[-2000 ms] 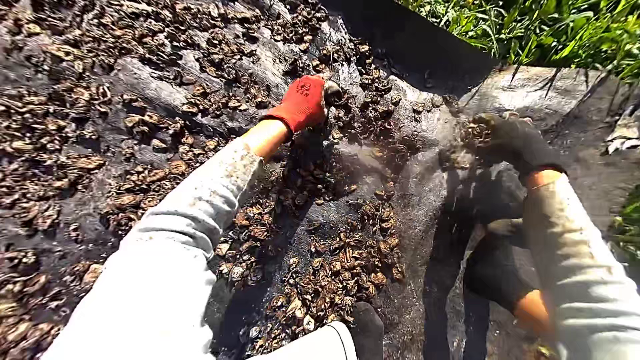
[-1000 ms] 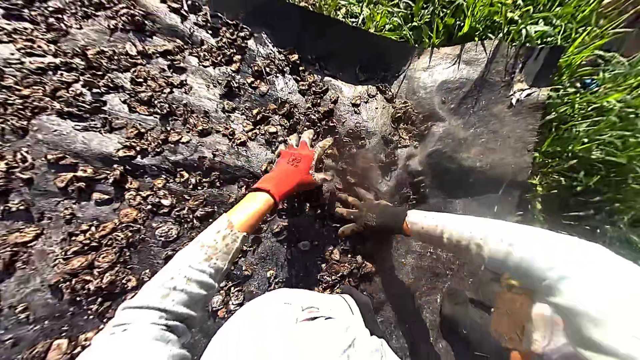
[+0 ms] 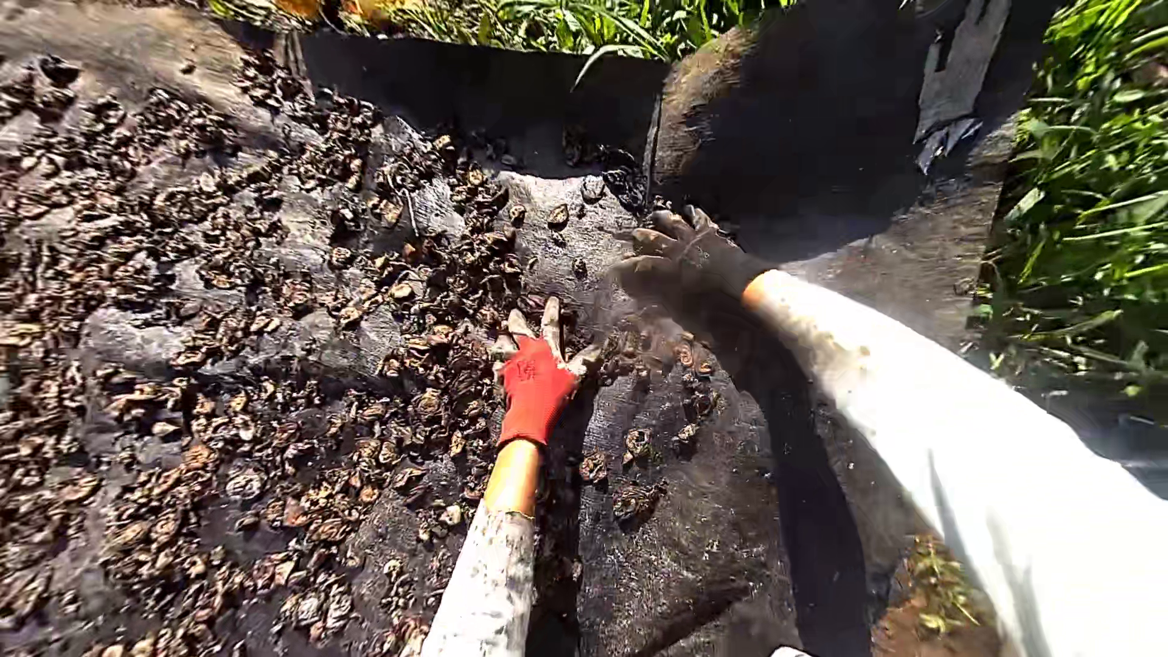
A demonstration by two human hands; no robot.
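Dark, shrivelled dried pieces [image 3: 228,383], perhaps dried fruit or mushrooms, cover much of a black woven ground sheet [image 3: 693,566]. My left hand [image 3: 538,370], in a red glove with soiled fingertips, rests fingers spread at the right border of the thick layer, touching some pieces. Up and to the right of it, my right hand [image 3: 689,255] wears a dark, dirty glove. Its fingers are apart and point left over the sheet, with no piece seen in them. A few loose pieces [image 3: 636,502] lie below, between both arms. Dust blurs the area around the right hand.
Green grass [image 3: 1086,201] borders the sheet on the right and along the top. The sheet's far edge [image 3: 474,87] is raised or folded. A torn pale strip [image 3: 958,82] lies at the upper right. Soil with small plants [image 3: 935,593] shows at the lower right.
My right hand was at the far right two seconds ago, then low beside my left; now it is farther up the sheet. Fewer pieces lie near the lower middle. The view has shifted.
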